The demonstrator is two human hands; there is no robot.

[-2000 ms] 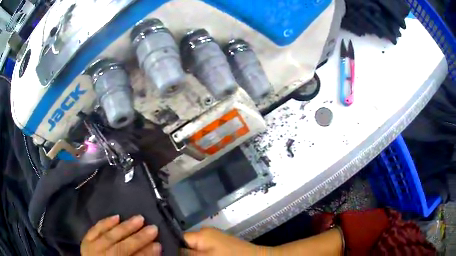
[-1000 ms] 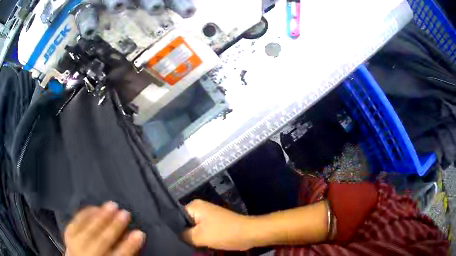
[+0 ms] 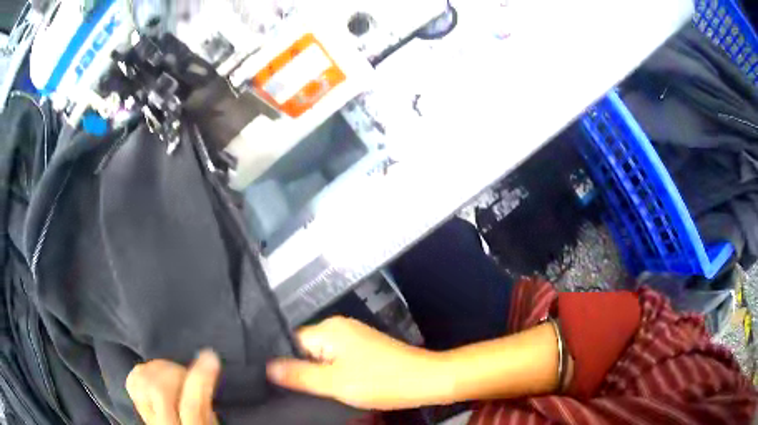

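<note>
A dark garment piece (image 3: pixel 166 241) hangs from the presser foot area (image 3: pixel 162 104) of the overlock machine (image 3: pixel 241 33) down towards the wearer's lap. My right hand (image 3: pixel 341 361) grips its right edge, thumb pointing left over the cloth. My left hand (image 3: pixel 174 390) pinches the cloth at the bottom, blurred and partly cut off by the lower edge. A dark fold lies between the two hands. The cloth's upper end is at the needle area, where the exact contact is too blurred to tell.
The looper cover with orange label (image 3: pixel 299 76) and a grey recess (image 3: pixel 307 170) lie right of the cloth. The white table (image 3: pixel 499 108) has a curved front edge. A blue basket (image 3: pixel 644 183) with dark cloth stands at the right. More dark garments (image 3: pixel 21 332) are heaped at the left.
The view has shifted, so the machine shows higher and the snips have left the picture. My left hand has gone from lying flat on the cloth to pinching it, nearer my right hand.
</note>
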